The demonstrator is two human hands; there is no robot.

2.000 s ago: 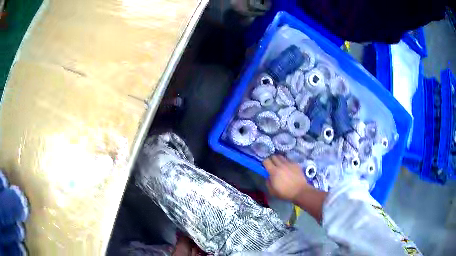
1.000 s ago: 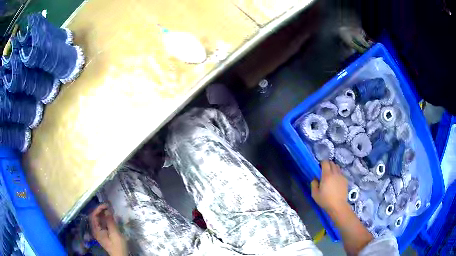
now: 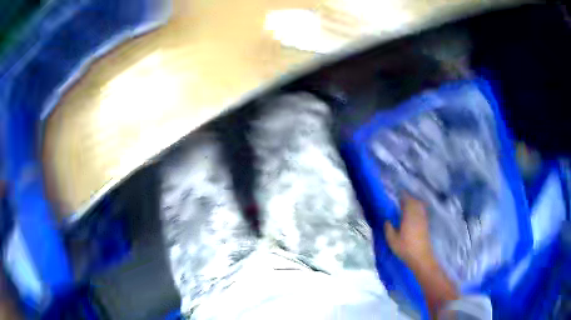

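The frame is strongly blurred. My right hand [image 3: 412, 234] is over the left edge of a blue bin [image 3: 508, 165] at the right. Its fingertips reach the pale parts inside, and the blur hides whether they hold one. The bin is filled with pale lilac ruffled base rings [image 3: 407, 156], smeared together, with darker blue shells [image 3: 471, 178] among them. My left hand is not in view.
The tan bench [image 3: 169, 119] curves across the top and left above my knees. Blurred blue shells [image 3: 81, 44] stand at its upper left. Another blue bin [image 3: 44, 219] is at the left edge. More blue bins [image 3: 551, 212] are at the far right.
The view has turned, bringing my lap to the middle. My left hand, seen at the lower left one second ago, is gone from view. My right hand stays at the bin's left edge.
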